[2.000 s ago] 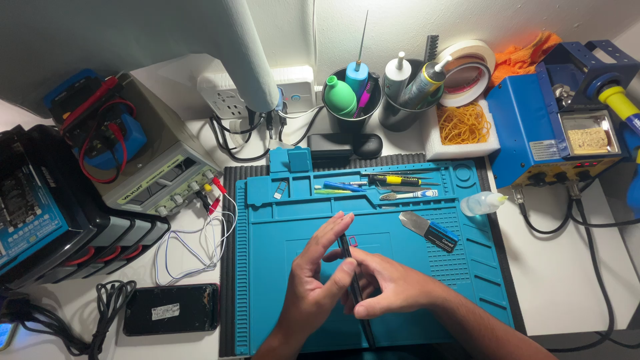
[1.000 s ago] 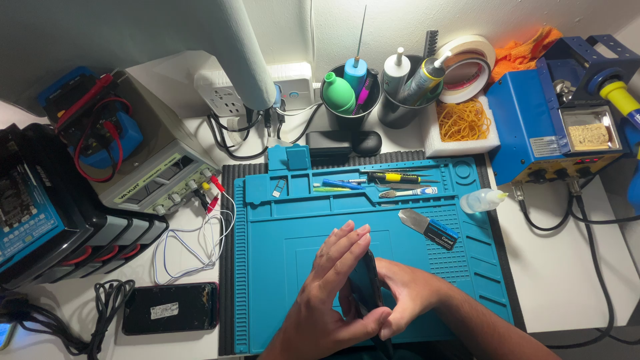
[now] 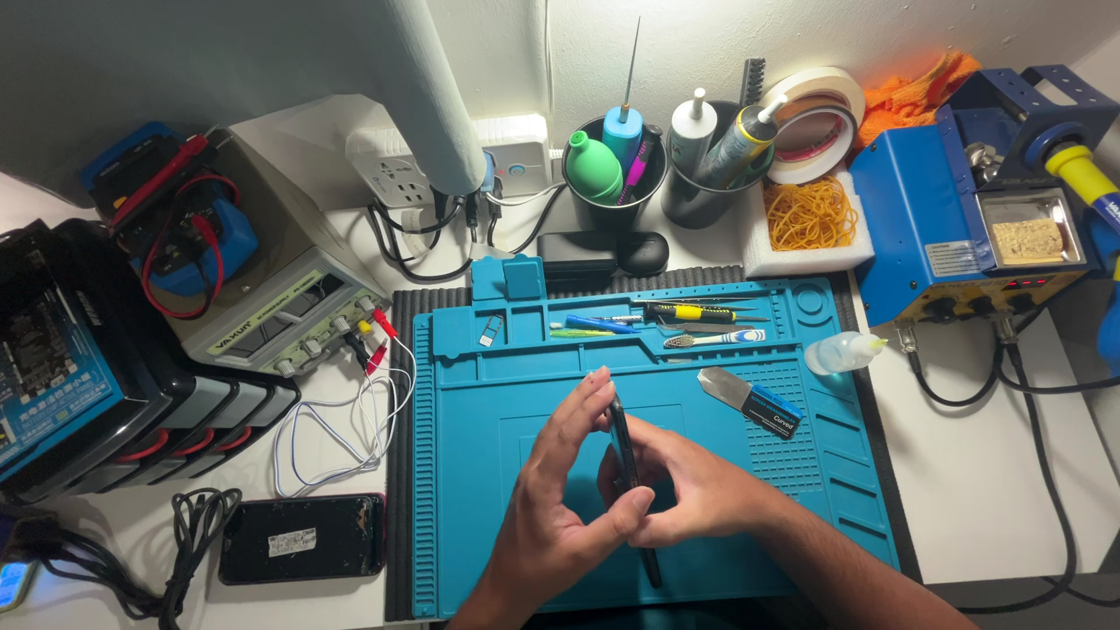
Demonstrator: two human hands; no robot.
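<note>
A dark smartphone [image 3: 625,446] stands on edge between my hands, above the lower middle of the teal silicone repair mat [image 3: 490,525]. My left hand [image 3: 556,490] holds it from the left, fingertips at its upper end and thumb across its lower part. From the right, my right hand [image 3: 691,481] grips the same phone, with its thumb near my left thumb; some of its fingers are hidden behind the phone. Right of the hands lies a curved metal pry blade [image 3: 748,402]. Screwdrivers [image 3: 689,312], a toothbrush [image 3: 716,339] and a SIM tray [image 3: 492,331] rest in the mat's compartments.
Left are a bench power supply [image 3: 293,306], a cracked smartphone [image 3: 302,538] and coiled black cable [image 3: 197,534]. A plastic bottle [image 3: 840,353] stands at the mat's right edge. Behind are tool cups [image 3: 617,206] and a foam box of rubber bands [image 3: 809,214]; a blue soldering station [image 3: 919,210] stands right.
The phone has been turned between my hands: its face showed more a second ago, and it now appears nearly edge-on. Both hands have kept hold of it.
</note>
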